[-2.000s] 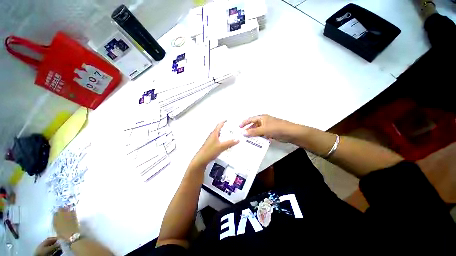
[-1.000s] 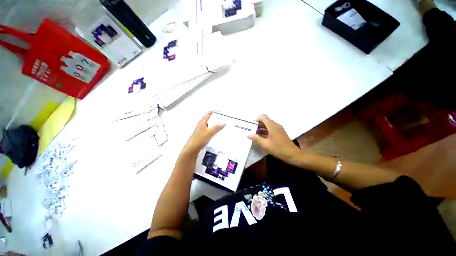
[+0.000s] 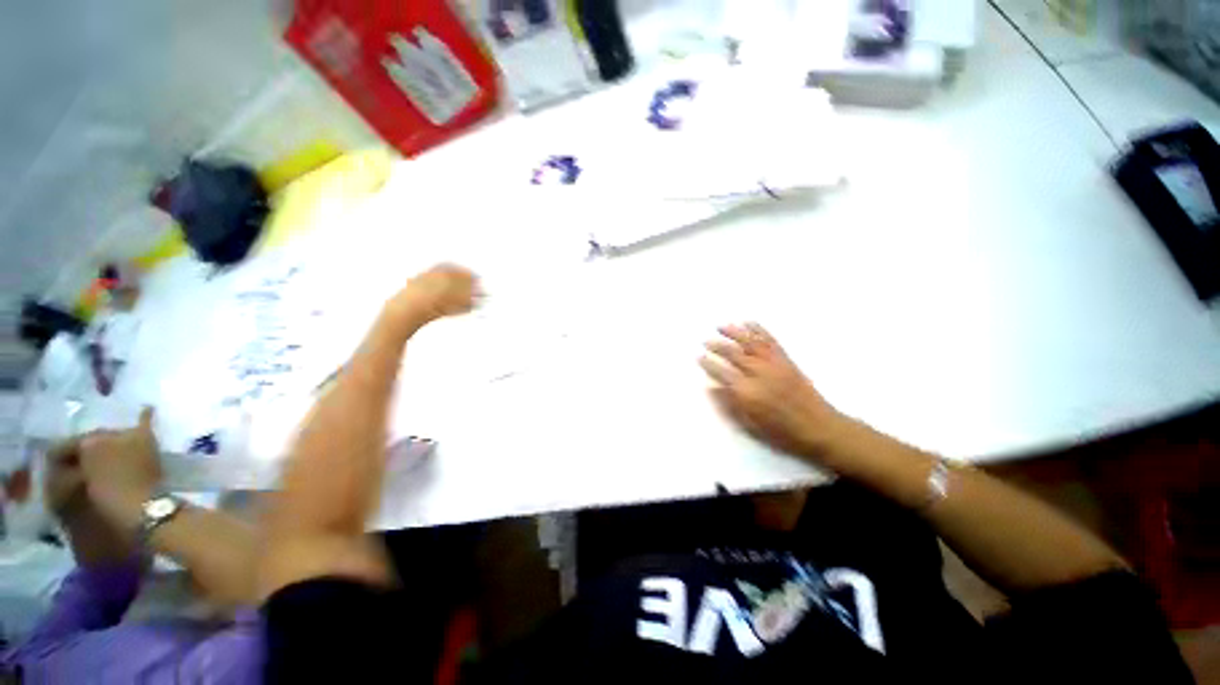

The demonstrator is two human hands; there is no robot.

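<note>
The view is blurred. My left hand (image 3: 442,292) reaches out over the left part of the table, fingers curled, beside the flat white printed sleeves (image 3: 559,171); whether it grips one cannot be told. My right hand (image 3: 769,388) is over the white tabletop, fingers slightly apart, with nothing seen in it. A blurred pale object with a dark edge (image 3: 411,458) lies beside my left forearm, near the front edge; I cannot tell if it is a finished box.
A stack of white boxes (image 3: 876,74) stands at the back. A black tray (image 3: 1184,194) is at the far right. A red bag (image 3: 395,74) and black cylinder (image 3: 602,34) stand by the wall. A neighbour's hands (image 3: 114,468) and small white pieces (image 3: 268,335) are at left.
Both hands have left the printed box that they held near my body. My left hand has moved out to the left, and my right hand is apart from it. The view has swung left.
</note>
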